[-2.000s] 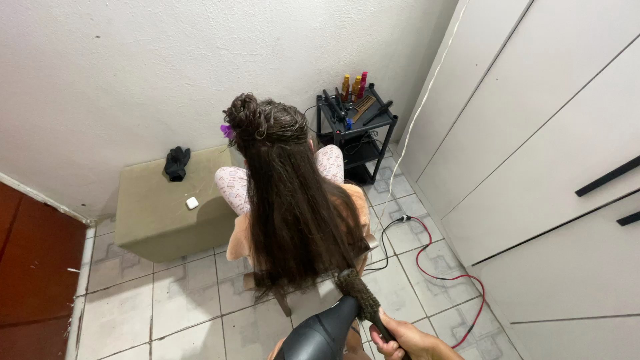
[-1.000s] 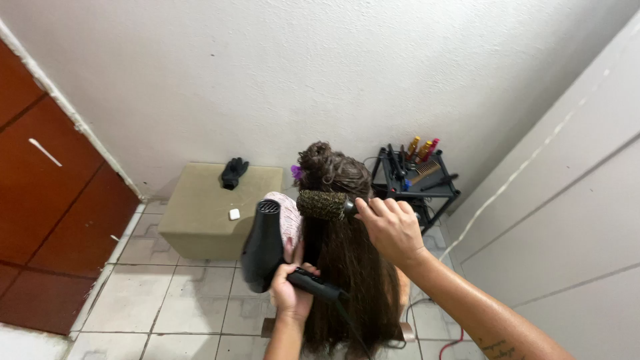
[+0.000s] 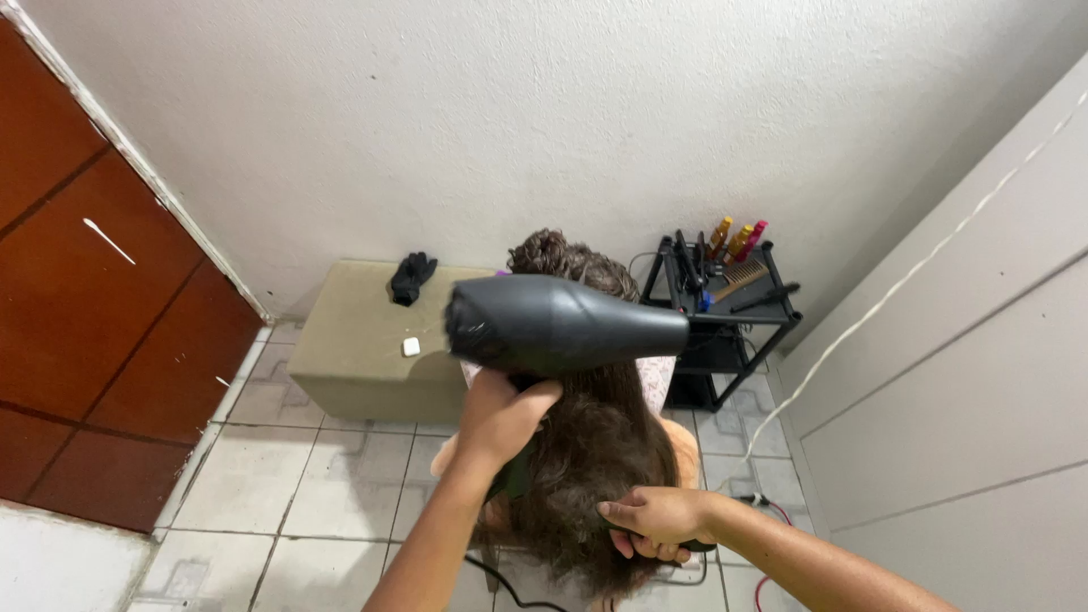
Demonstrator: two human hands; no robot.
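My left hand [image 3: 510,421] grips the handle of a black hair dryer [image 3: 569,327], held level with its narrow end toward the right, above a seated person's back. The person's long dark hair [image 3: 595,459] hangs down, with its upper part gathered in a bun [image 3: 544,255]. Lower right, my right hand [image 3: 659,523] is closed around the dark handle of a brush [image 3: 699,545]; the brush's head is hidden in the hair.
A beige upholstered bench [image 3: 340,314] holds a black glove [image 3: 413,277] and a small white case [image 3: 411,347]. At the right, a black cart [image 3: 739,319] carries a comb [image 3: 741,278], bottles and other tools. Cords lie on the tiled floor [image 3: 229,484]; white cabinet doors [image 3: 952,408] stand at the right.
The dryer has risen in front of the person's upper back and its narrow end now points right. My right hand with the brush has moved from near the head down to the lower hair.
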